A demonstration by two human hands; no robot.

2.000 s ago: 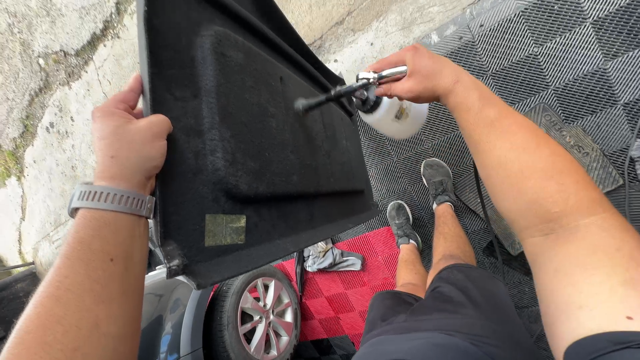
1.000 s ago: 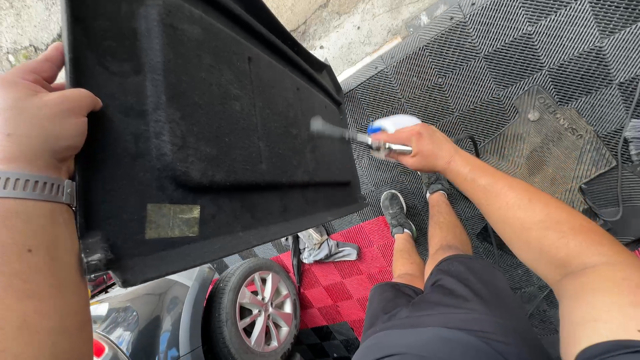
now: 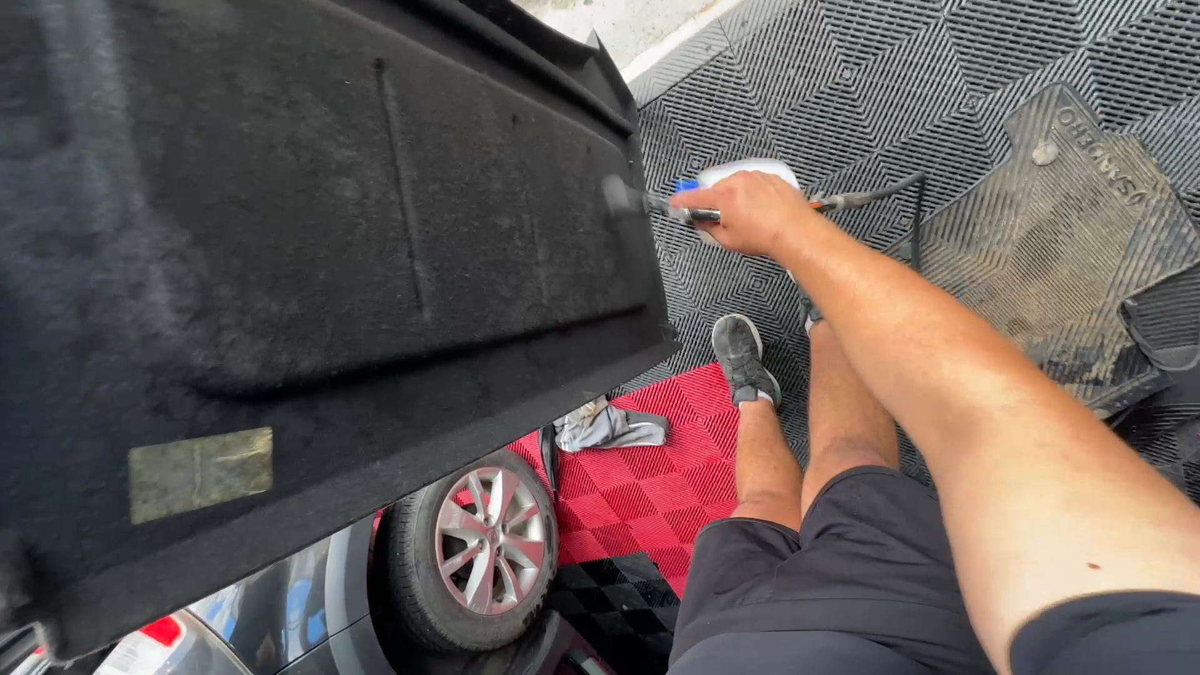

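My right hand (image 3: 750, 214) is closed around an air cleaning gun (image 3: 694, 215) with a white bottle (image 3: 750, 172) and a blue cap. Its blurred nozzle points left, at the right end of a black carpeted car trunk panel (image 3: 309, 206). A hose (image 3: 872, 192) runs from the gun behind my wrist. The panel is tilted and fills the left of the view, with a worn label (image 3: 202, 473) near its lower left. My left hand is out of view.
A car's wheel (image 3: 492, 539) and grey bodywork (image 3: 281, 581) lie below the panel. A grey cloth (image 3: 609, 427) rests on red floor tiles (image 3: 656, 487). At right, a dirty rubber car mat (image 3: 1041, 244) lies on black ribbed tiles (image 3: 844, 66). My shoe (image 3: 745, 356) is near the red tiles.
The panel now fills more of the view, and my left hand, seen on its left edge before, is out of frame. The gun's nozzle has moved toward the panel's right end.
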